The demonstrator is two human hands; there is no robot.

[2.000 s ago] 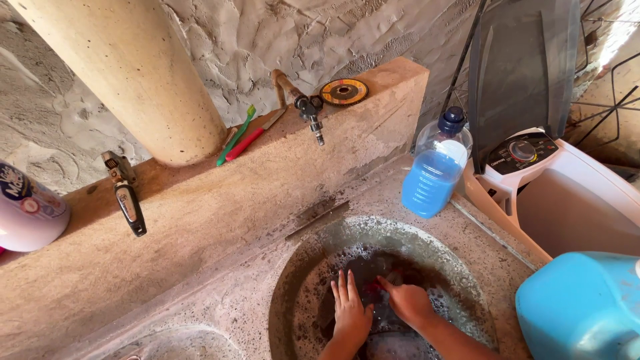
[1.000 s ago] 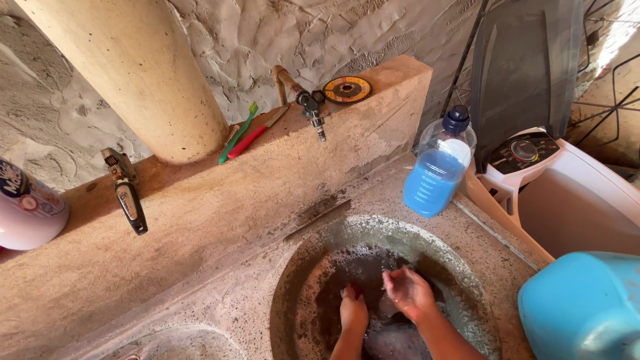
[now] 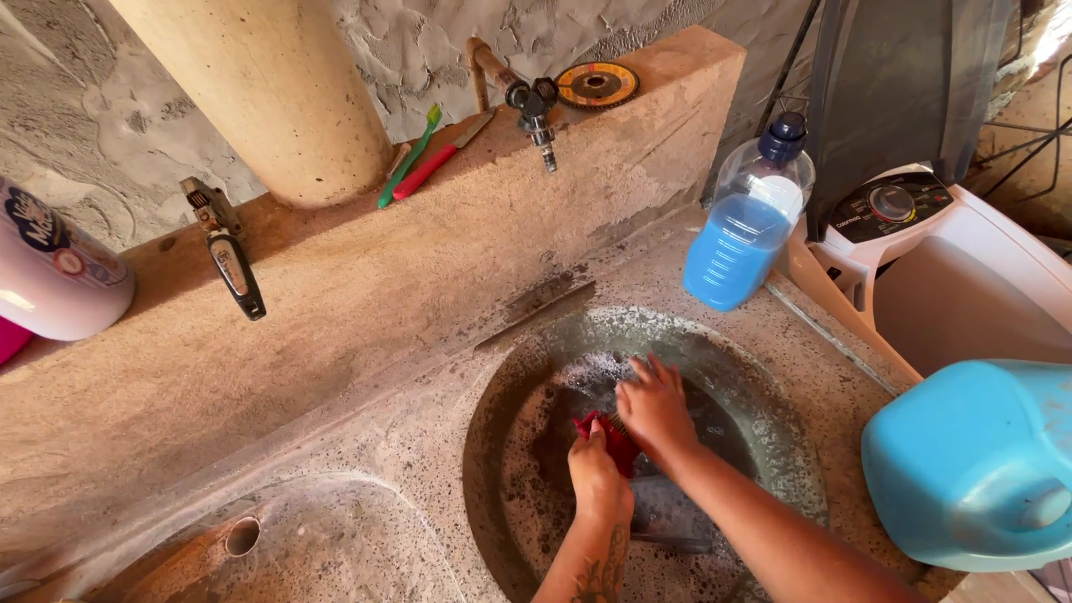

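Note:
A round concrete basin (image 3: pixel 481 469) holds dark, sudsy water. My left hand (image 3: pixel 599 473) grips a small red object (image 3: pixel 620 444) above the water; bristles or teeth seem to show along its edge, but its exact kind is unclear. Just to the right and a little above it, my right hand (image 3: pixel 657 402) has its fingers spread and partly blurred, with nothing visible between them. Below the hands, a greyish translucent item (image 3: pixel 670 511) lies partly in the water, its shape partly hidden by the right forearm.
Behind the basin, a ledge carries a black tap (image 3: pixel 536 113), an abrasive disc (image 3: pixel 597 85), a red-handled knife (image 3: pixel 431 167), a green toothbrush (image 3: pixel 410 163) and another tap (image 3: pixel 230 260). A bottle of blue liquid (image 3: pixel 737 234), a blue jug (image 3: pixel 963 461) and a washing machine (image 3: pixel 980 285) stand right.
The red object now shows clearly in my left hand, raised from the water. My right hand has moved up beside it, its fingers spread.

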